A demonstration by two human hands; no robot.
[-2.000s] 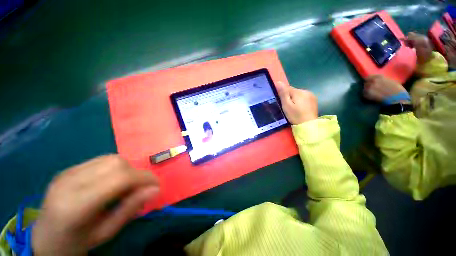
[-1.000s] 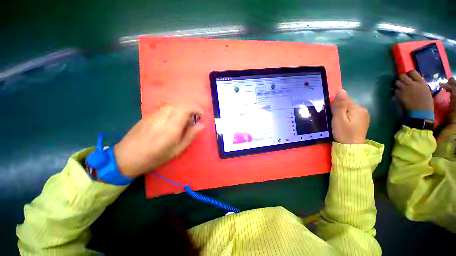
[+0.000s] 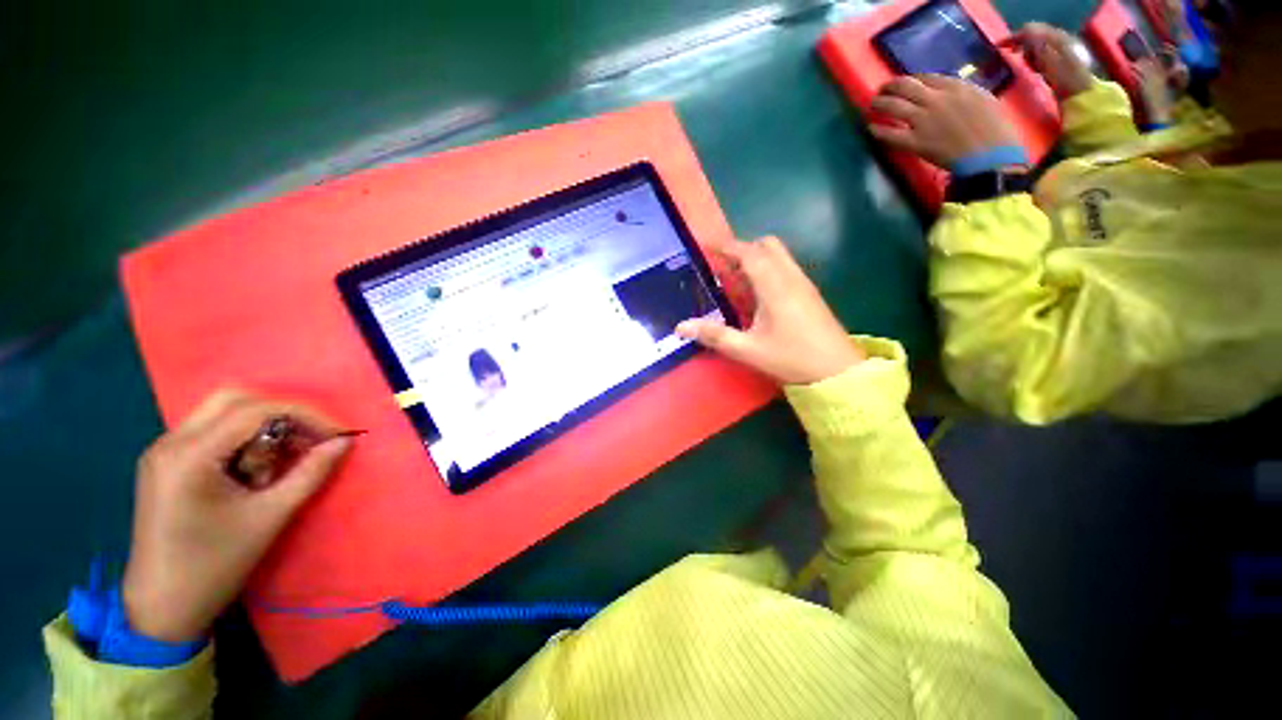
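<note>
The tablet (image 3: pixel 541 324) lies on a red-orange foam pad (image 3: pixel 253 317), its screen lit with a small figure and a dark preview box. A yellow label (image 3: pixel 408 400) shows on its left edge. My left hand (image 3: pixel 232 492) is over the pad's left part, apart from the tablet, its fingers curled around a small dark, shiny test piece (image 3: pixel 270 450); a thin dark tip shows past the fingertips. My right hand (image 3: pixel 766 312) grips the tablet's right edge, thumb on the lower right screen corner.
A blue coiled cord (image 3: pixel 492 612) runs from my left wrist strap (image 3: pixel 113 630) across the pad's lower corner. At the right, a neighbour in a yellow smock (image 3: pixel 1111 296) handles another tablet (image 3: pixel 945 42) on a foam pad. The dark-green belt (image 3: pixel 352 71) lies behind.
The test piece has left the tablet's left edge, where it sat two seconds ago, and is in my left hand. My right thumb has come onto the screen. The camera view has shifted.
</note>
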